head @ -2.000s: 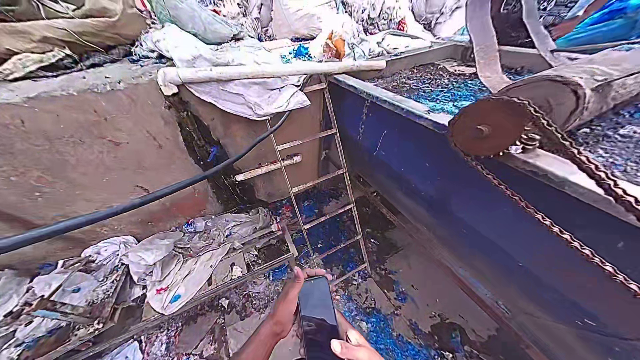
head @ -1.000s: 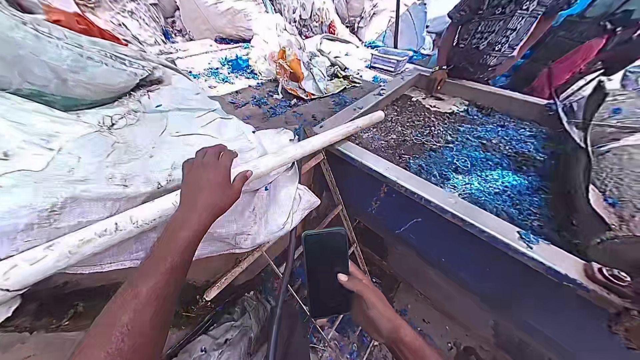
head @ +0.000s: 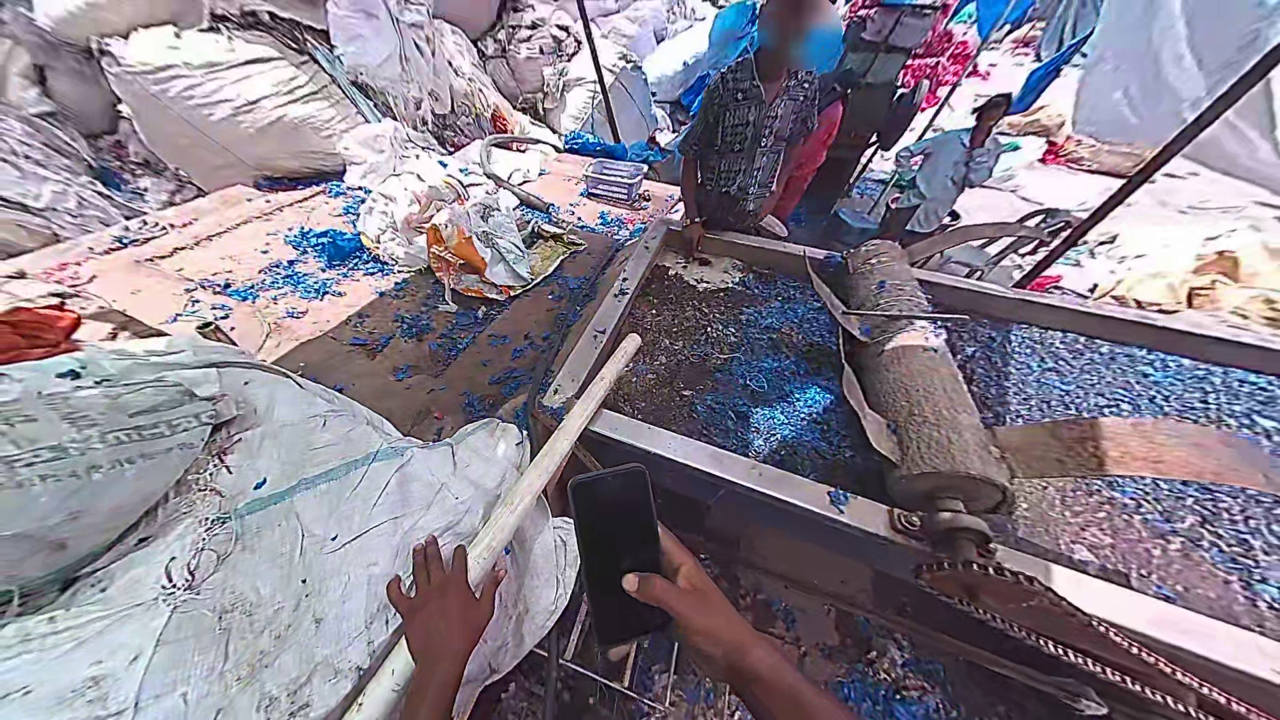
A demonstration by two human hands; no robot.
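Note:
My right hand (head: pixel 690 600) holds a smartphone (head: pixel 618 555) upright, its screen dark, with the thumb on the lower front edge. To its left, my left hand (head: pixel 447 600) rests with spread fingers against a long pale pole (head: pixel 540 465); whether it grips the pole cannot be told. The pole slants over a white woven sack (head: pixel 330 510), and its far end reaches the corner of a metal tank (head: pixel 700 455). Blue and dark plastic flakes (head: pixel 760 370) fill the tank around a rough roller drum (head: pixel 925 400).
Below the phone are rungs of a metal ladder (head: pixel 610 680). A chain (head: pixel 1080 650) and sprocket (head: pixel 1010 590) sit at the lower right. A person (head: pixel 745 140) leans at the tank's far corner; another person (head: pixel 950 170) is farther back. Beyond the pole lie a plastic box (head: pixel 614 180) and full sacks (head: pixel 230 100).
Two seconds ago both hands were at the phone; since then my left hand has moved away to the pole. The phone has stayed in my right hand. The view has swung up.

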